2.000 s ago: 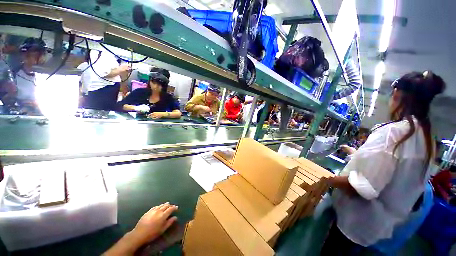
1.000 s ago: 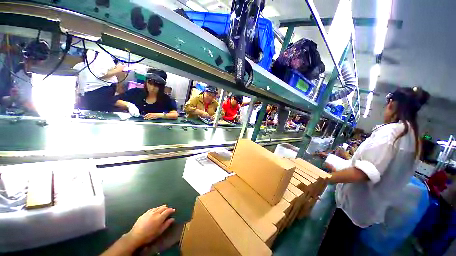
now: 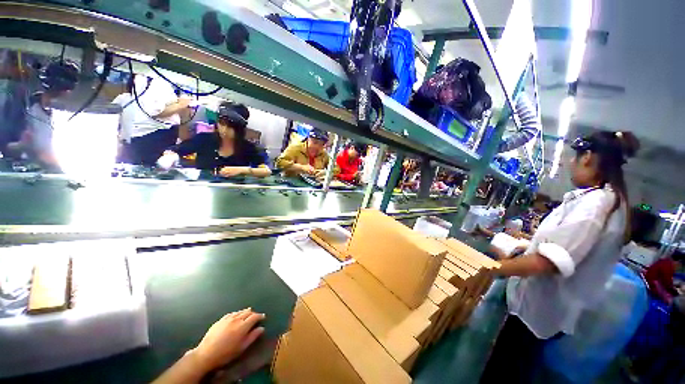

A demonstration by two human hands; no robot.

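My left hand lies palm down on the dark green belt at the lower middle, fingers loosely bent, holding nothing that shows. My right hand is not in view. At the left, cut by the frame edge, a white foam tray holds a narrow brown inner box and shiny bagged content. Flat-sided brown cartons lean in a row just right of my hand, with one carton standing higher on top. Behind them another white foam tray holds a brown box, partly hidden.
A green steel shelf crosses overhead with blue bins, dark bags and a hanging black strap. A bright lamp is at the left. A person in a white shirt stands at the right beyond the cartons. Several people sit across the line.
The left foam tray has slid further left, and the tray behind the cartons has shifted slightly left. The person at the right has changed posture. My left hand has barely moved.
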